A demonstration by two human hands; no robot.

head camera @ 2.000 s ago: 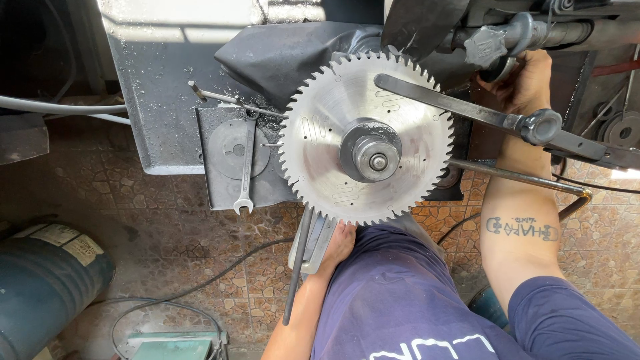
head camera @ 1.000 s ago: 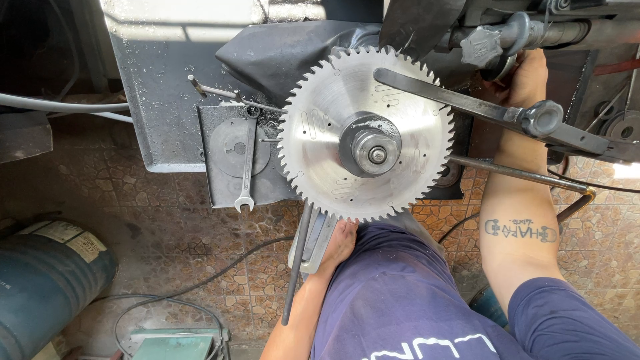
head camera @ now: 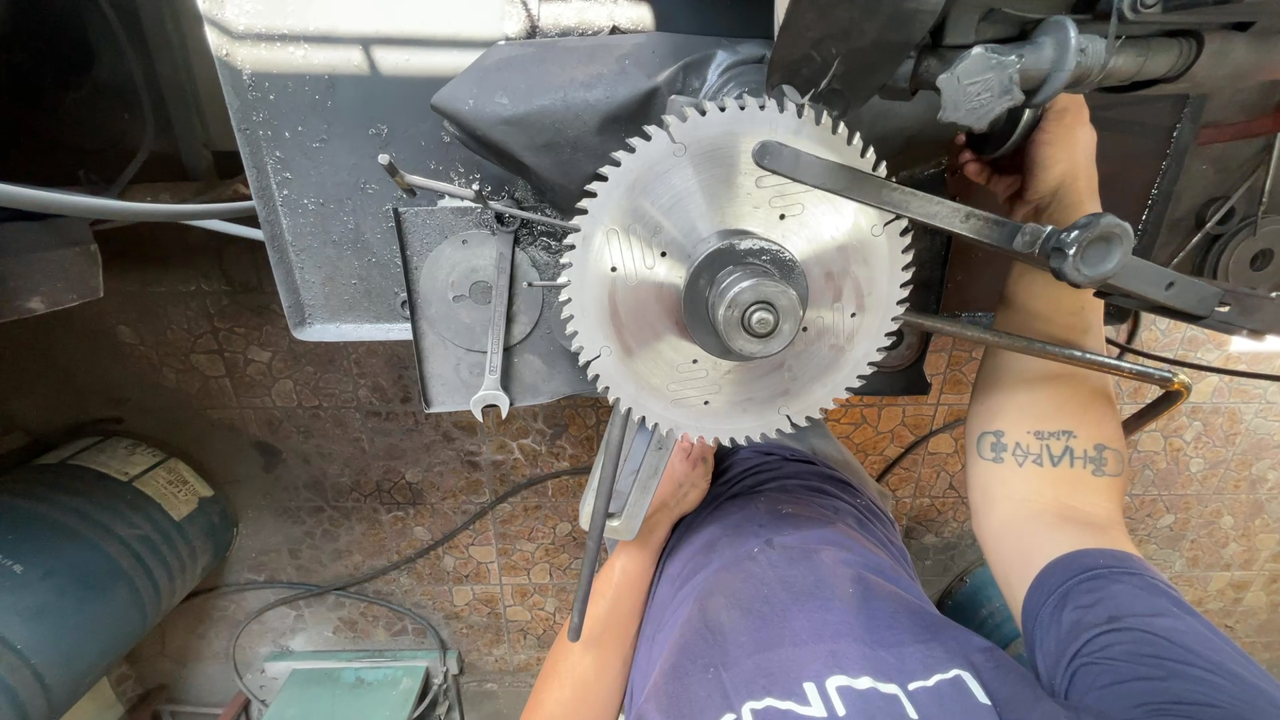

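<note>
A toothed circular saw blade is mounted on a metal arbor in front of me. My left hand is low, beside a grey metal bracket just under the blade's lower edge; its fingertips are partly hidden, so its hold is unclear. At the upper right, my right hand has its fingers around a dark round metal part, beneath a star-shaped knob. A dark flat arm with a round knob reaches across the blade's face.
A combination wrench lies over a square plate left of the blade. Metal chips cover the grey tray. A bent rod crosses near my right forearm. A blue drum, cables and a green metal object are lower left.
</note>
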